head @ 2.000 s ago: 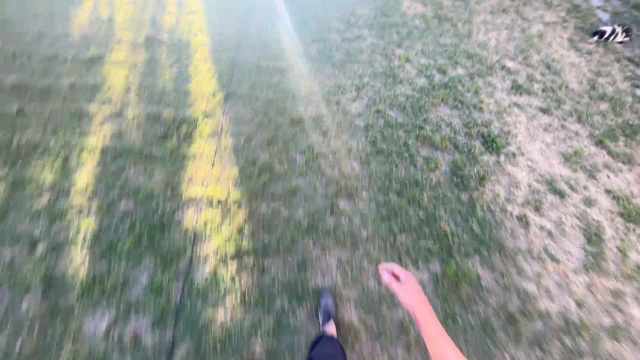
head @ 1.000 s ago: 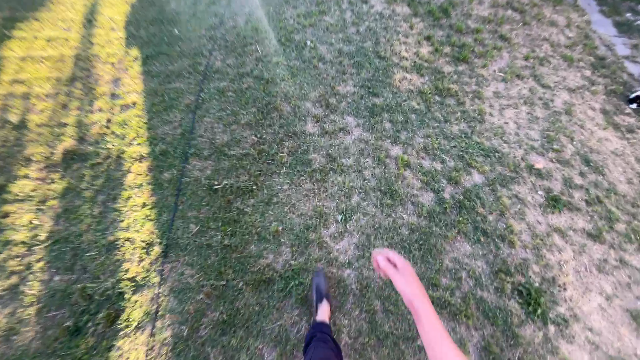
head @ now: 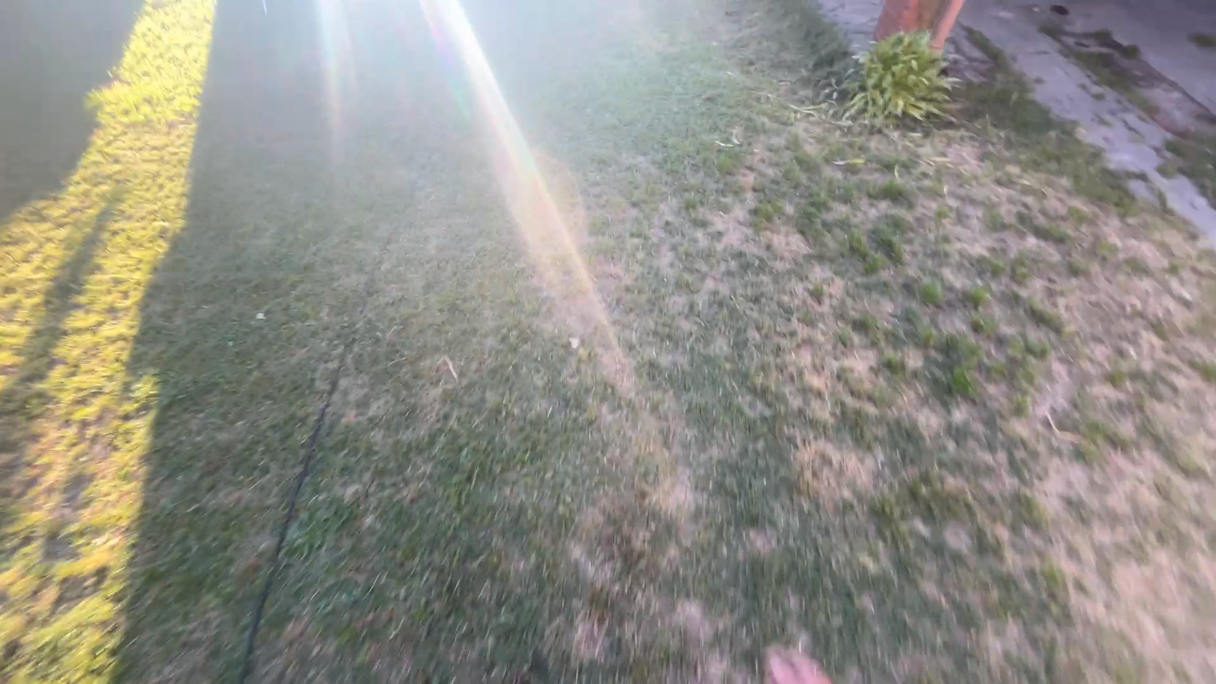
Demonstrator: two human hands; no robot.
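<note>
Only a small blurred part of my right hand (head: 796, 667) shows, at the bottom edge right of centre, above patchy grass. Its fingers are too cut off and blurred to read, and whether it holds anything cannot be seen. My left hand is outside the picture. A thin dark hose or cable (head: 302, 475) runs along the lawn (head: 532, 456) on the left, away from my right hand.
At the upper right, a leafy green plant (head: 901, 80) grows at the foot of a reddish post (head: 918, 19). A grey paved strip (head: 1121, 133) lies beyond it. Sunlit grass (head: 104, 313) stretches down the left side, and glare veils the top.
The view has moved over the lawn, bringing the plant and post into sight. My right hand, with its forearm visible before, now barely shows at the bottom edge. The foot has left the picture.
</note>
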